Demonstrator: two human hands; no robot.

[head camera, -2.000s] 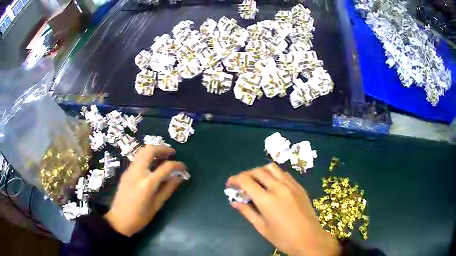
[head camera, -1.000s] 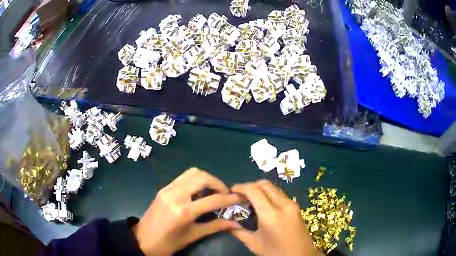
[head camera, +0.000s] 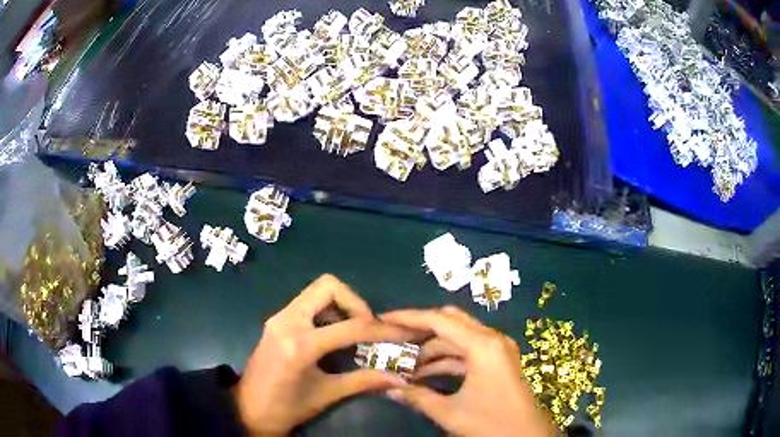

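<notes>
A white plastic housing (head camera: 387, 358) with some gold showing is held between my two hands, low in the middle of the view. My left hand (head camera: 310, 363) grips its left side with thumb and fingers. My right hand (head camera: 469, 369) grips its right side. The fingertips hide part of the housing. A loose pile of brass contacts (head camera: 560, 369) lies right of my right hand, with a single brass contact (head camera: 546, 294) just beyond it. Two more housings (head camera: 492, 280) lie touching each other beyond my right hand.
Loose white housings (head camera: 145, 209) lie at left on the green surface (head camera: 684, 341). A clear bag of brass contacts (head camera: 51, 282) stands at the left edge. Fitted housings (head camera: 398, 147) are massed on the black surface (head camera: 128, 94). White parts (head camera: 693, 102) heap on a blue sheet (head camera: 629, 136).
My hands were apart, each with a white part, and have come together around one housing. The housing now shows more clearly between the fingertips. The whole view has shifted slightly.
</notes>
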